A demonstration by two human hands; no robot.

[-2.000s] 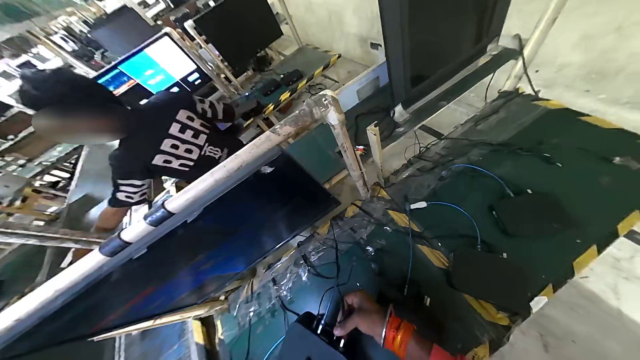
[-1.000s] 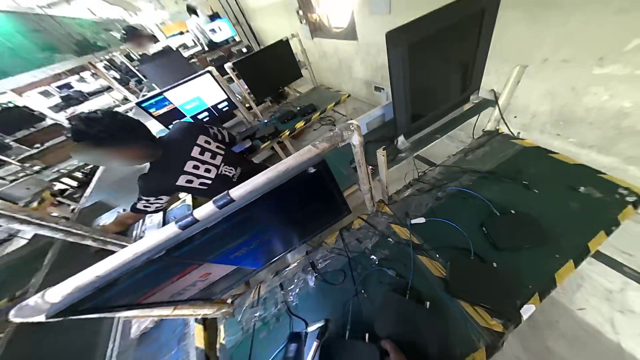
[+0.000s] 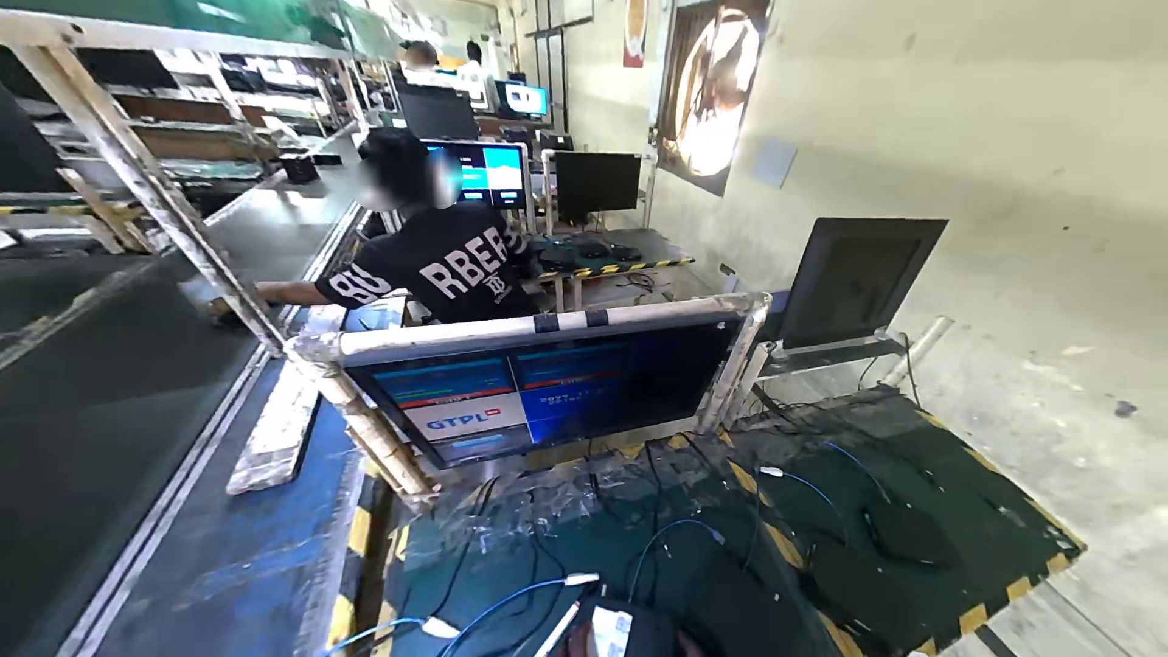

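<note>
At the bottom edge, a black electronic box (image 3: 643,631) with a white label is held between my two hands, which are mostly cut off by the frame. A sliver of my left hand (image 3: 575,644) shows at its left side, and a bit of my right hand (image 3: 689,646) at its right. Just left of the box lie a thin white-edged object (image 3: 558,630) and a blue network cable (image 3: 511,598) with a white plug. Another blue cable (image 3: 666,527) arcs behind the box. Beyond the green mat (image 3: 493,557) a lit monitor (image 3: 547,392) leans in a pipe frame.
A co-worker (image 3: 456,255) in a black shirt reaches over the dark conveyor (image 3: 182,365) at left. More black boxes (image 3: 912,534) and cables lie on the right bench, edged with yellow-black tape. A dark monitor (image 3: 858,283) stands near the wall (image 3: 1049,274).
The view has swung up and left. My right hand, with an orange band at its wrist, was well in view earlier and now barely shows. The framed monitor's picture has changed.
</note>
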